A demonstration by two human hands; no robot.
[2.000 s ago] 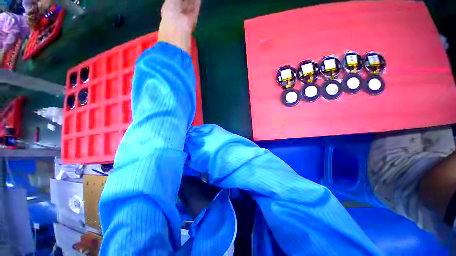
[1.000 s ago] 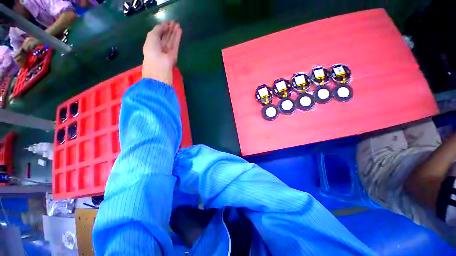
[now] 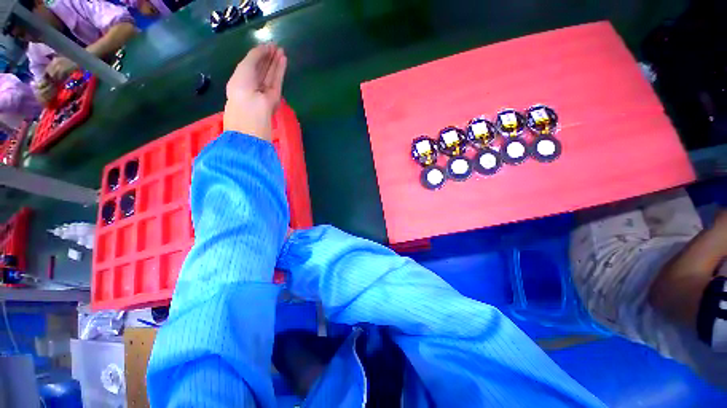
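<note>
My left hand (image 3: 257,82) reaches over the far edge of the foam compartment tray (image 3: 299,171), palm partly showing, fingers loosely together, with nothing visible in it. My right hand is hidden behind my left sleeve; only its blue sleeve (image 3: 383,275) shows. The tray holds several dark round parts (image 3: 127,203) in its left pockets; its other visible pockets are bare. On the pink-red foam mat (image 3: 606,80) to the right lies a row of open round electronic units (image 3: 481,132) with white squares and yellow patches. Dark discs with white centres (image 3: 488,161) lie below them.
Other people's hands (image 3: 56,70) work at a red tray (image 3: 65,111) at the upper left. A small dark object (image 3: 202,83) and shiny parts (image 3: 233,14) lie on the green bench (image 3: 335,48). A person's arm and patterned clothing (image 3: 630,239) are at the right, beside blue stools (image 3: 478,275).
The view has shifted, so my left hand, cut off by the top edge before, now shows whole. The units and discs keep their arrangement on the mat. My right hand stays hidden.
</note>
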